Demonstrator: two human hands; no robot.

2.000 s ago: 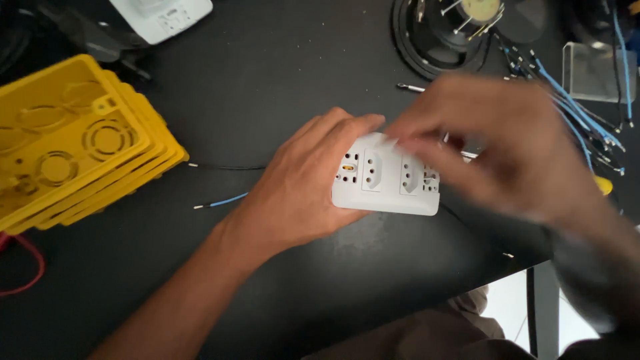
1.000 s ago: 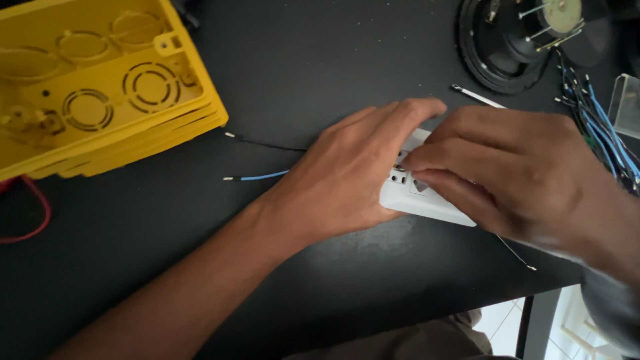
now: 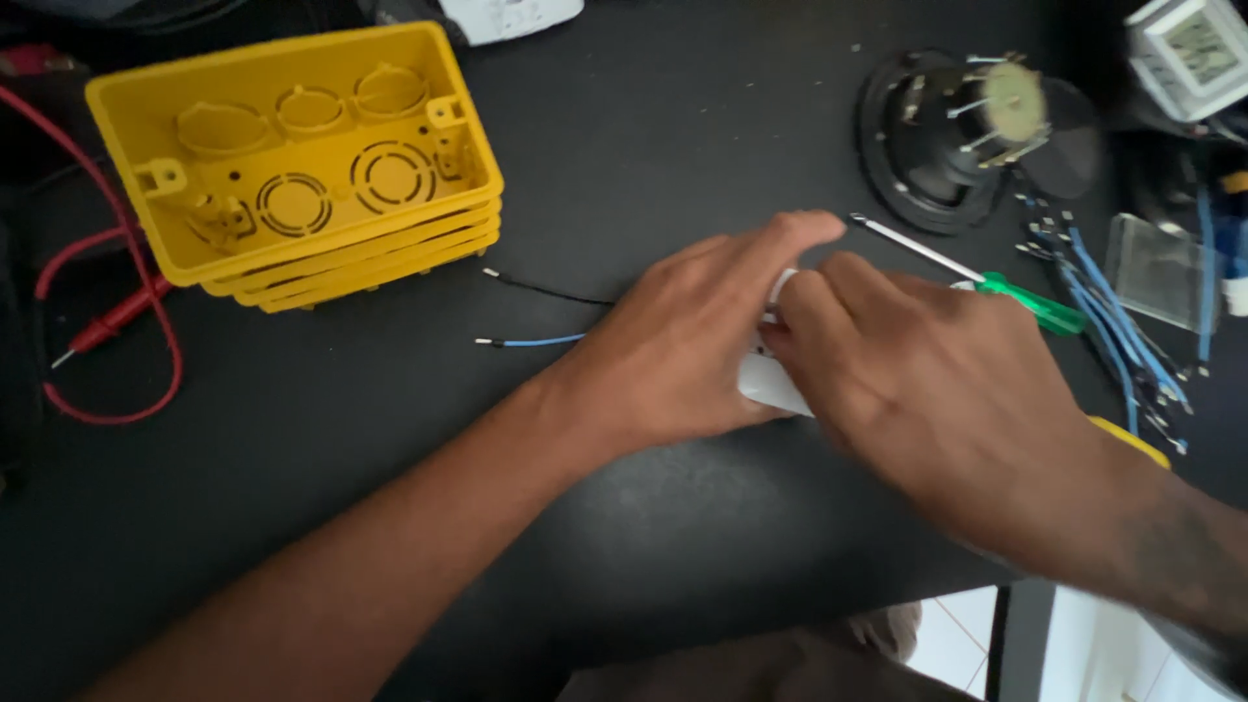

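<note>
My left hand (image 3: 692,341) grips the left end of a white outlet plate (image 3: 772,383), most of which is hidden by both hands. Over its face lies my right hand (image 3: 877,341), fingers bent against it; whether they pinch anything small cannot be seen. From beneath my left hand, a black wire (image 3: 546,289) and a blue wire (image 3: 536,341) with metal-tipped ends stick out to the left. A screwdriver with a green handle (image 3: 1038,304) rests on the dark table just beyond my right hand.
Stacked yellow electrical boxes (image 3: 292,244) stand at the left, near a red test probe (image 3: 112,317) and its cable. Screws stand on a loudspeaker (image 3: 951,136) at the back right. Blue and black wires (image 3: 1111,302) lie beside a clear plastic case (image 3: 1160,273). A small display device (image 3: 1194,54) is in the corner.
My right hand has come over the plate and now covers most of its sockets, which showed two seconds ago. My left hand keeps its hold. The view has shifted.
</note>
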